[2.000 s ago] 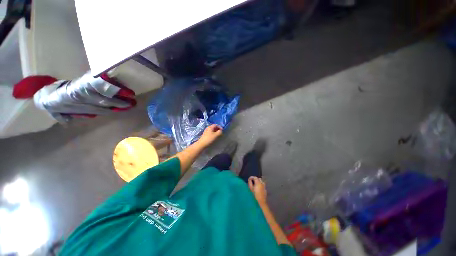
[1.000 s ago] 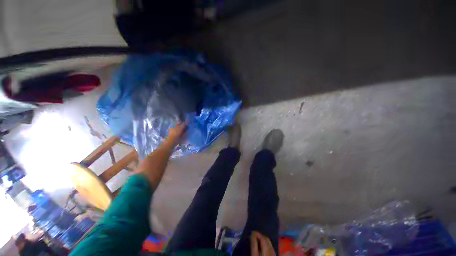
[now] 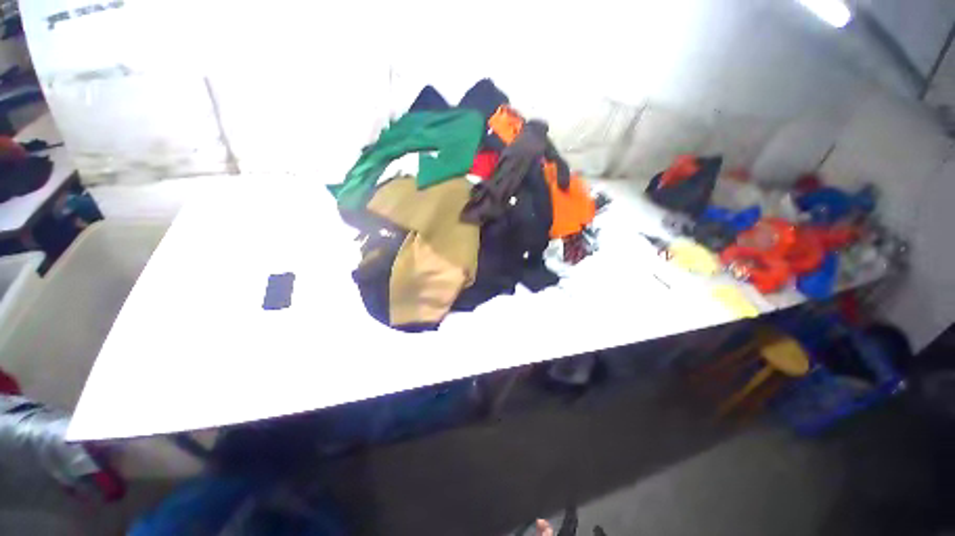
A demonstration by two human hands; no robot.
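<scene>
A sliver of one hand (image 3: 543, 527) shows at the bottom edge, with small dark shapes beside it. I cannot tell which hand it is or whether it holds anything. No other part of my hands is in view. A heap of garments lies on the white table (image 3: 220, 356). It has a green garment (image 3: 450, 141) on top at the left, a khaki garment (image 3: 435, 257) in front, a dark brown garment (image 3: 511, 178) and an orange garment (image 3: 569, 204) at the right. Black cloth (image 3: 515, 251) lies among them.
A smartphone (image 3: 279, 291) lies left of the heap. A second, mostly orange and blue pile (image 3: 770, 251) is at the right. A large bin (image 3: 89, 277) with silvery cloth (image 3: 37, 427) on its edge is at the left. The blue bag (image 3: 230, 511) and a yellow stool (image 3: 783, 356) stand below.
The view has swung up from the floor to the tabletop. Before, my left hand was at the blue bag and my right hand hung by my legs; now only part of one hand shows.
</scene>
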